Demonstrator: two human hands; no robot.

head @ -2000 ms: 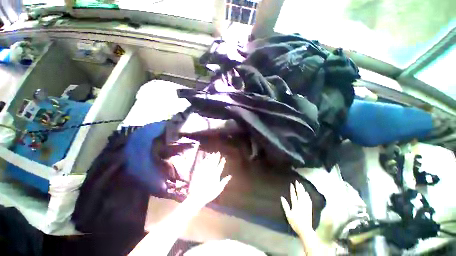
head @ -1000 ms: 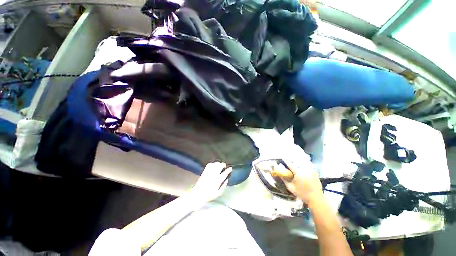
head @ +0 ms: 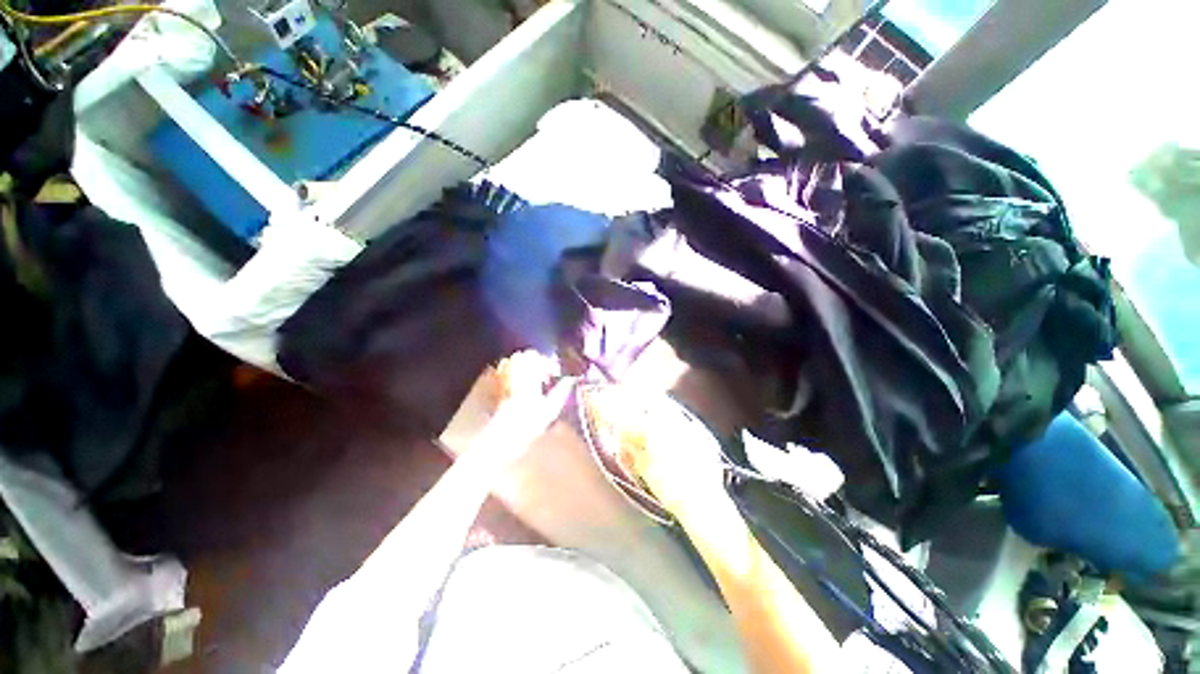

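My right hand (head: 658, 454) is closed on the handle of the steam iron (head: 608, 461), which stands over the near edge of the padded board, close to my left hand. My left hand (head: 533, 395) is at the board's near edge, its fingertips by the cloth; glare hides whether it grips anything. The dark garment piece (head: 711, 388) lies over the board, with a shiny pale-violet patch just behind my hands. The blue padding (head: 533, 270) shows at the board's left end. Cords (head: 842, 527) run from the iron to the lower right.
A large heap of black cloth (head: 921, 277) lies behind the board. A second blue padded board (head: 1092, 494) is at right. Wooden compartments with a blue base (head: 382, 112) and metal fittings are at upper left. Dark cloth (head: 382, 296) hangs at the board's left end.
The view has swung left. My right hand has carried the iron from right of the board to its near edge, beside my left hand, which has moved left along that edge.
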